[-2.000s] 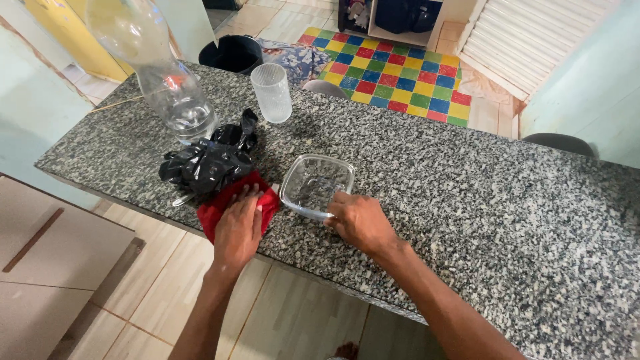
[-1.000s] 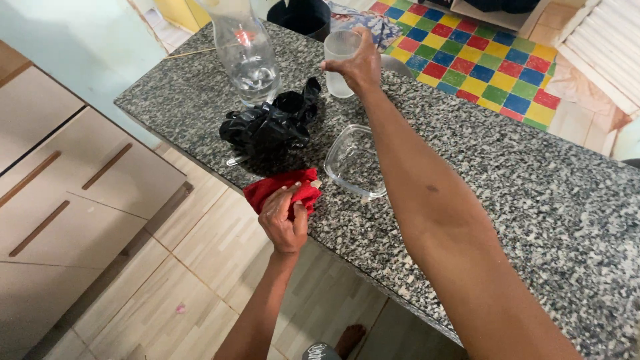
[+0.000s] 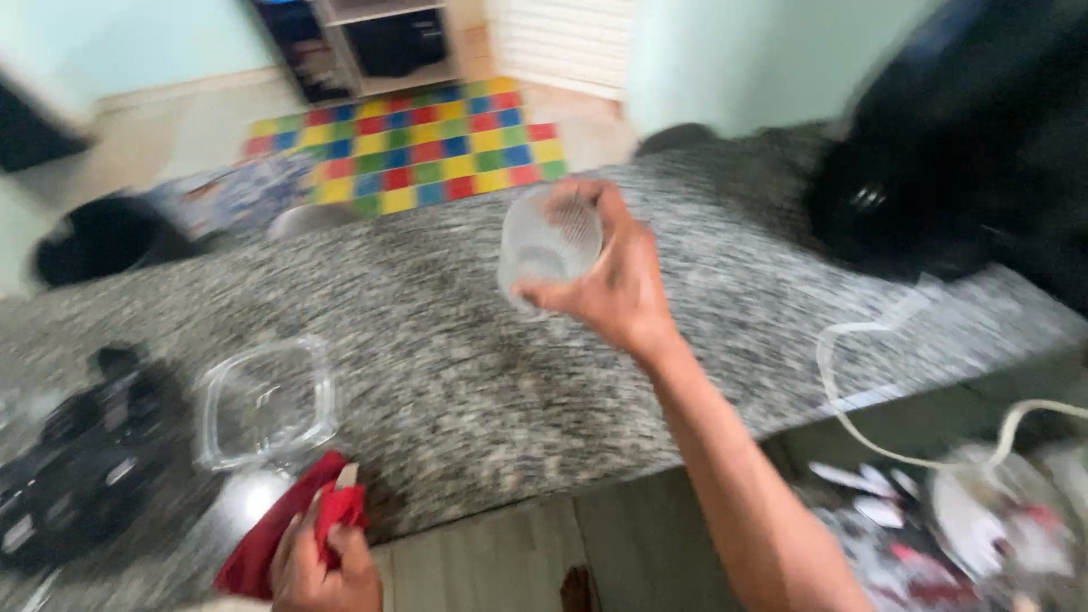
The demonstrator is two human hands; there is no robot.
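Note:
My right hand [image 3: 608,272] grips a clear ribbed cup [image 3: 548,246] above the speckled granite countertop [image 3: 476,408], fingers and thumb around its side. At the counter's near edge my left hand [image 3: 327,565] is closed on a red cloth [image 3: 276,531]; a small pale tip pokes out of the cloth by my fingers. Just beyond the cloth sits a clear square dish [image 3: 268,404]. Left of it lies a crumpled black plastic bag [image 3: 93,459]. The view is blurred by motion.
A large black object [image 3: 943,144] stands at the counter's right end, with a white cord [image 3: 858,433] hanging over the near edge. Cluttered items [image 3: 960,518] lie below at right. Beyond the counter are a black bucket [image 3: 106,238], a multicoloured checkered mat [image 3: 425,149] and a shelf unit [image 3: 387,42].
My right hand has let go of the dish's rim, taken hold of the cup and carried it to the right along the counter. My left hand stays with the red cloth. The view has swung right.

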